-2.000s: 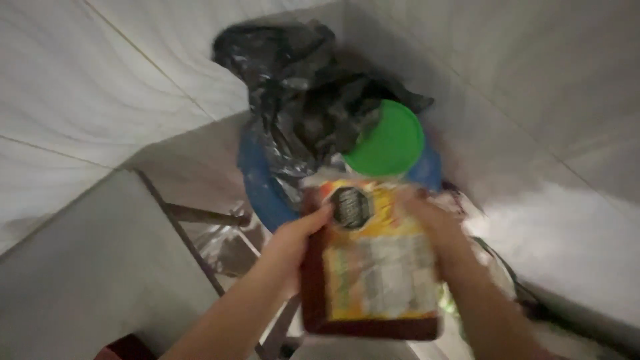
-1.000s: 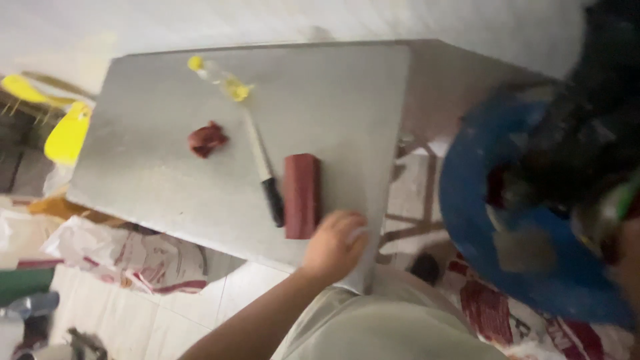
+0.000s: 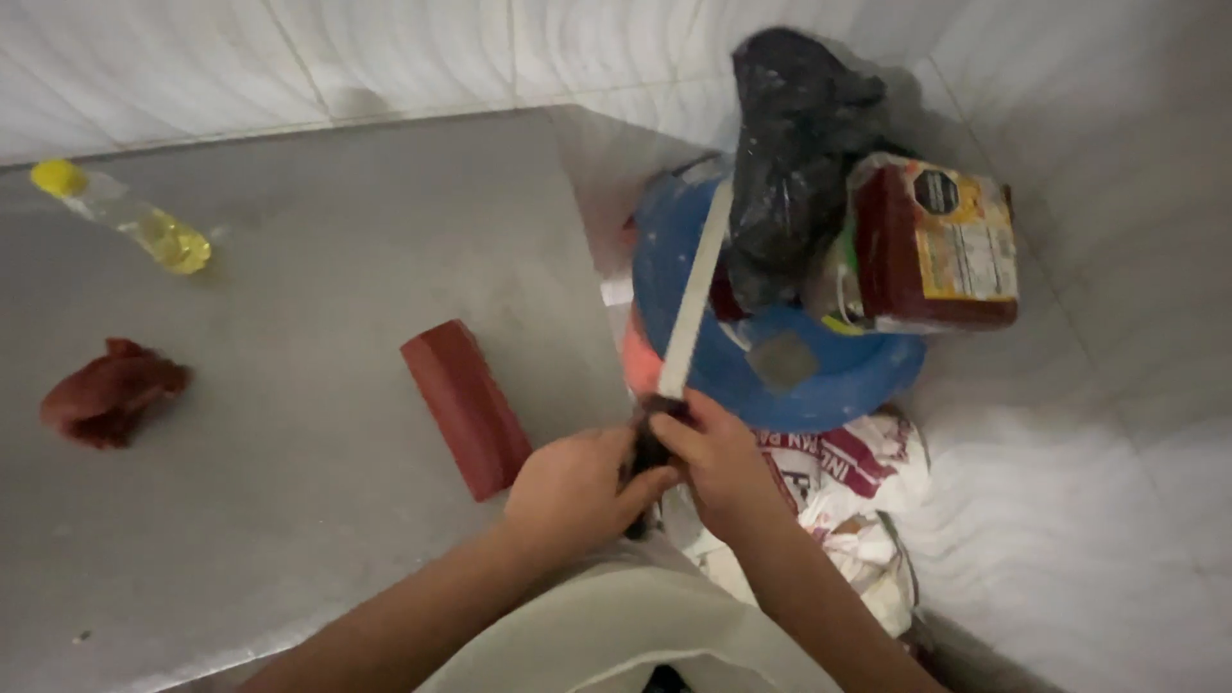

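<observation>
Both hands are on the dark handle of a long-bladed knife (image 3: 697,298), held in front of my body with its blade pointing up and away over a blue plastic tub. My left hand (image 3: 577,486) wraps the lower handle. At the top of the handle, near the blade, are the fingers of my right hand (image 3: 717,462). A dark red rectangular block (image 3: 466,409) lies on the grey table (image 3: 318,539), just left of my left hand. Farther left rest a crumpled reddish-brown lump (image 3: 114,393) and a clear bottle (image 3: 135,219) with a yellow cap and yellow liquid.
The blue tub (image 3: 664,241) stands right of the table and holds a black plastic bag (image 3: 794,144). A labelled dark red package (image 3: 938,245) rests at its right side. Printed white sacks (image 3: 866,472) lie below it. Tiled walls (image 3: 414,48) border the back and right.
The knife, lying on the table a second ago, is now in my hands. The labelled package, in both hands two seconds ago, is now at the tub. The view has swung back right.
</observation>
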